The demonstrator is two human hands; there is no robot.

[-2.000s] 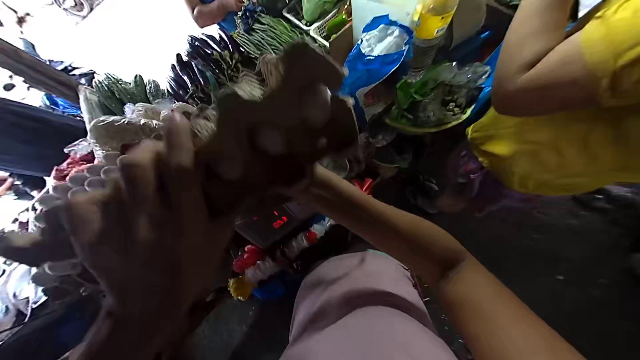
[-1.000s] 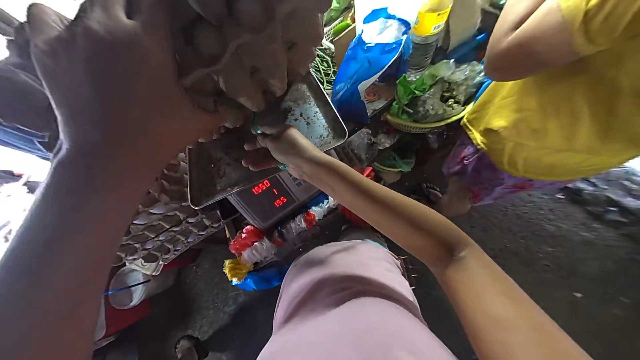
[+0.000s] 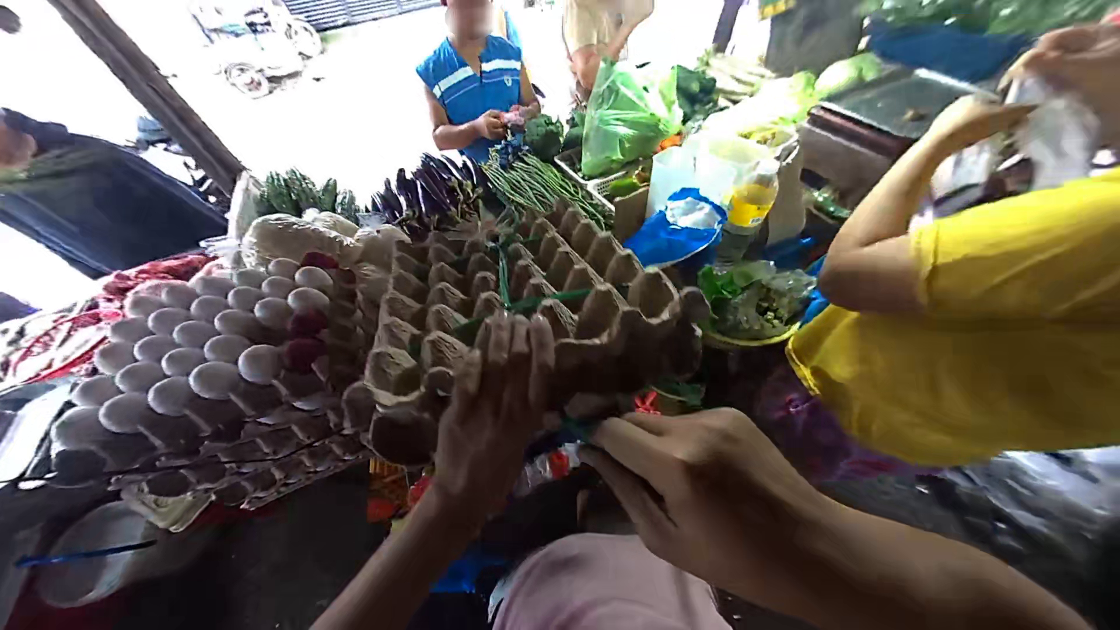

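Observation:
An empty-topped cardboard egg tray (image 3: 604, 337) lies in front of me, with green plastic string (image 3: 560, 300) crossing over it. My left hand (image 3: 499, 411) presses its fingers on the near edge of the tray, beside the string's crossing. Below the near right edge, my right hand (image 3: 691, 464) pinches a piece of green string between thumb and fingers. What lies beneath the tray is mostly hidden. To the left, white eggs (image 3: 214, 381) fill a stack of trays, with a few dark red ones at its right side.
Eggplants (image 3: 429, 192), string beans (image 3: 542, 188) and a green plastic bag (image 3: 630, 118) stand behind. A person in a yellow shirt (image 3: 1006, 324) is close on the right; another in a blue shirt (image 3: 477, 83) stands beyond the vegetables. A yellow-labelled bottle (image 3: 750, 206) is right of the tray.
The egg tray, held up at the left before, now lies low in front of me. My right hand has gone from the metal scale pan to the string. The view has tilted up.

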